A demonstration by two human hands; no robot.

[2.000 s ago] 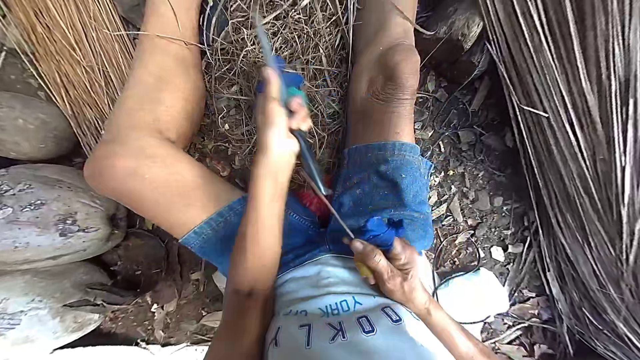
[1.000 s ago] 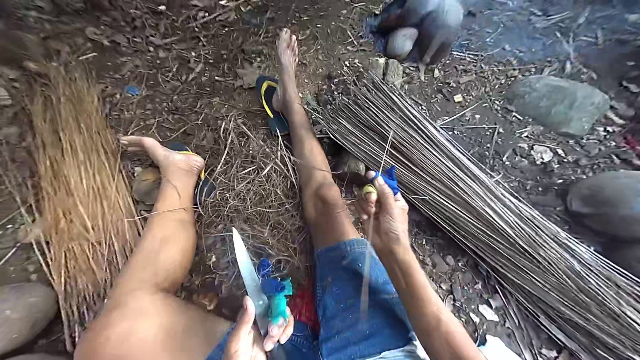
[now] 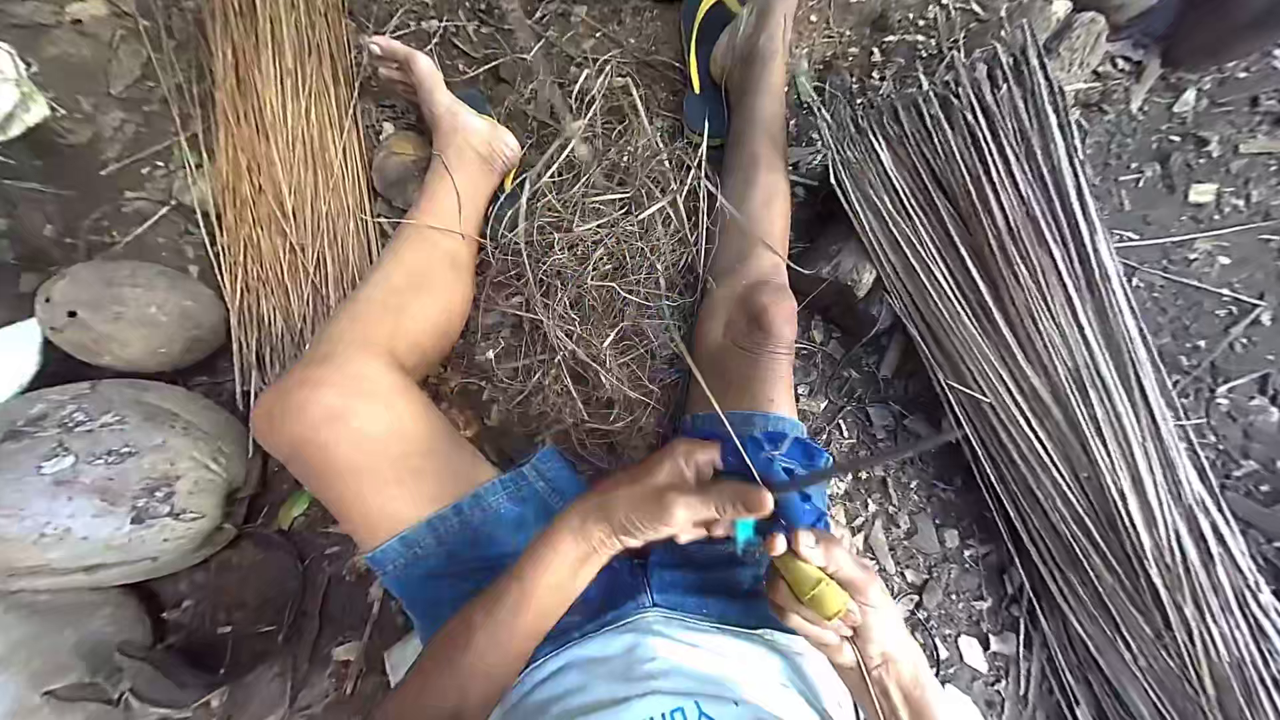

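Note:
My left hand is closed over a teal-handled knife; a little of the teal shows under the fingers, and its dark, blurred blade points right. Below and to the right, my right hand grips a thin plant strip at a yellow wrapping by the fingers. The strip runs up-left past my left fingertips, and its other end trails below my right hand. Blue material lies around the fingers, above my lap; which hand holds it is unclear.
A bundle of brown thin sticks lies upper left, a larger grey bundle at right. Curly shavings are heaped between the legs. Dry coconuts sit at left. A flip-flop is by one foot.
One second ago my hands were apart, the knife blade pointing up at left and the strip held up at right. Now they are close together over the lap, the blade pointing right.

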